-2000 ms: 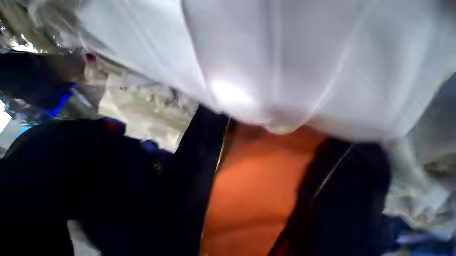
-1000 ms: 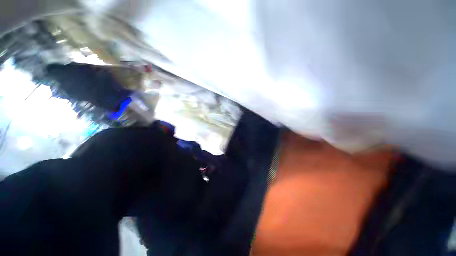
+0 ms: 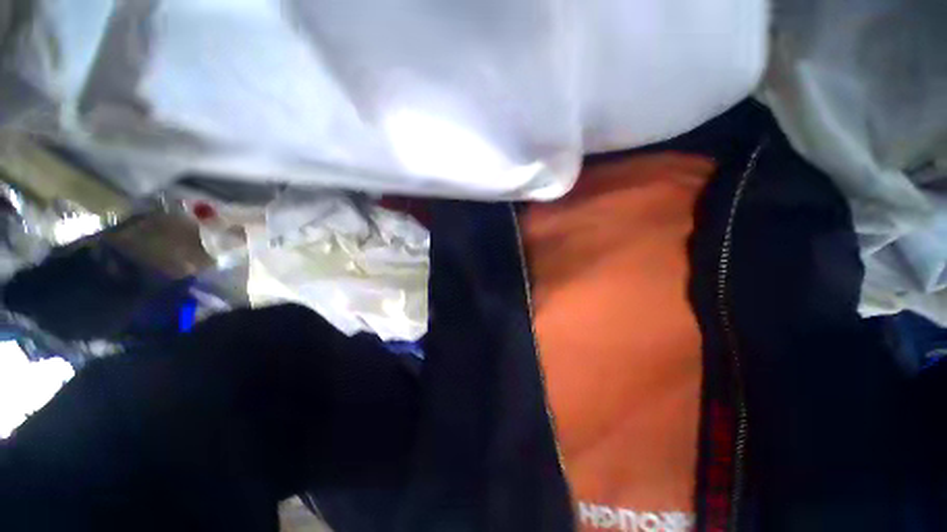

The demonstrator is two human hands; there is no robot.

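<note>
Off-white cloth (image 3: 447, 83) hangs across the top of the view, close to the camera and blurred, with soft folds and a rounded lower edge. Below it is a person's torso in an orange shirt (image 3: 623, 322) under an open dark jacket (image 3: 800, 301) with a zip on each side. Pale lettering shows at the bottom of the shirt. Whose torso it is, I cannot tell. Neither of my hands can be made out in the picture.
A dark sleeve or shoulder (image 3: 249, 405) fills the lower left. Behind it are heaped pale cloth (image 3: 337, 255) and a dark shape with a bright blue patch (image 3: 188, 313). More pale cloth (image 3: 898, 223) hangs at the right.
The view has swung about. The cloth's lower edge now sits higher, more of the orange shirt shows, and its lettering has come into view. The picture is less blurred.
</note>
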